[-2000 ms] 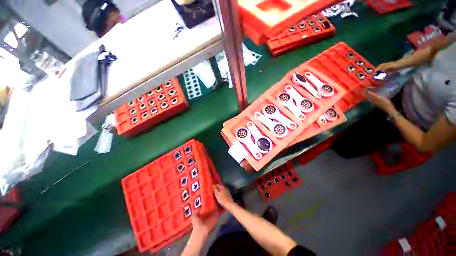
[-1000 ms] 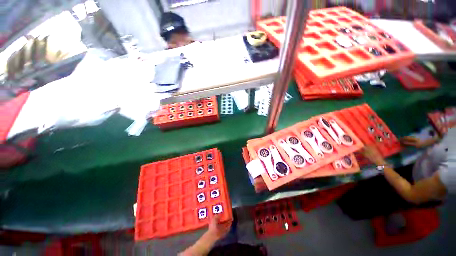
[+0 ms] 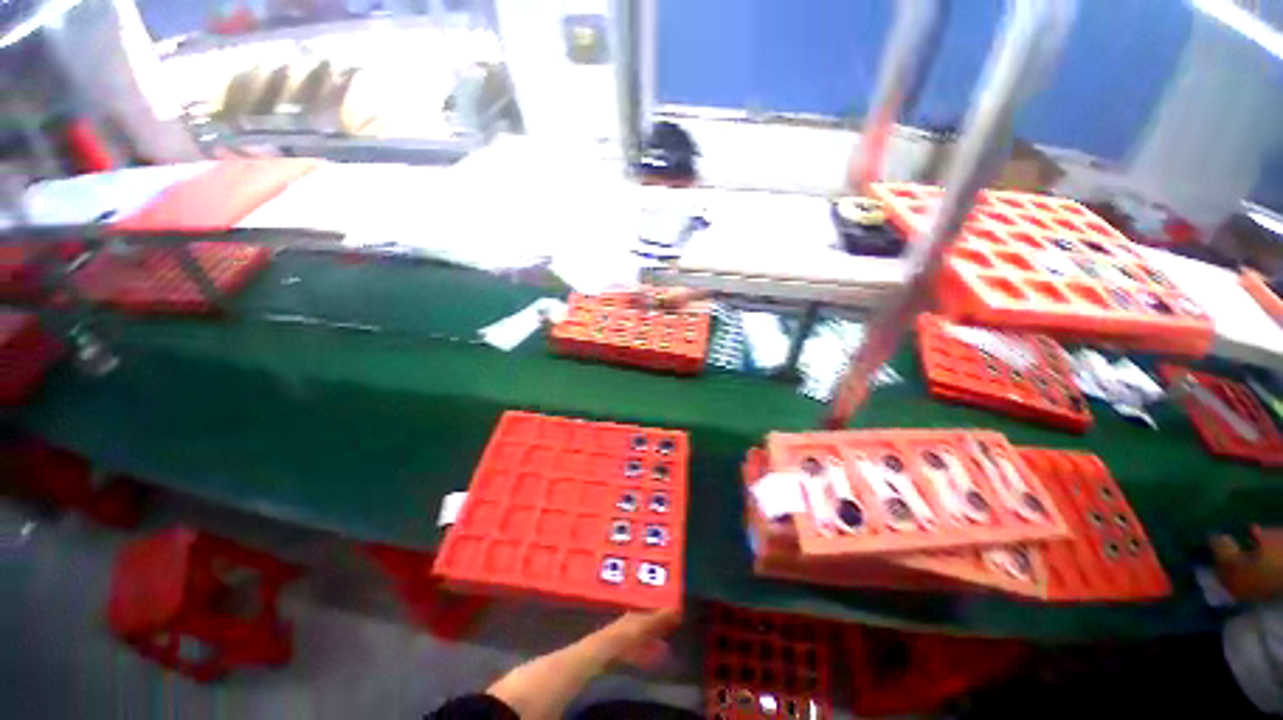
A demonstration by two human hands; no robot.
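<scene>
A red compartment tray (image 3: 542, 492) lies at the near edge of the green bench. Small dark and white units (image 3: 629, 502) fill its two right columns; the pockets further left are empty. A white slip (image 3: 452, 508) shows at its left edge. My left hand (image 3: 636, 636) is at the tray's near right corner, its fingers partly hidden below the rim. It looks closed on the corner, though blurred. My right hand is out of the picture.
Right of the tray, a lighter red tray of white long-handled parts (image 3: 901, 485) lies on other trays. A post (image 3: 915, 288) stands behind it. Red stools (image 3: 197, 598) stand below the bench. Another person's hand (image 3: 1249, 563) is at the far right.
The view has swung up and left. My right hand, at the tray's right side two seconds ago, is out of view. My left hand stays at the near right corner.
</scene>
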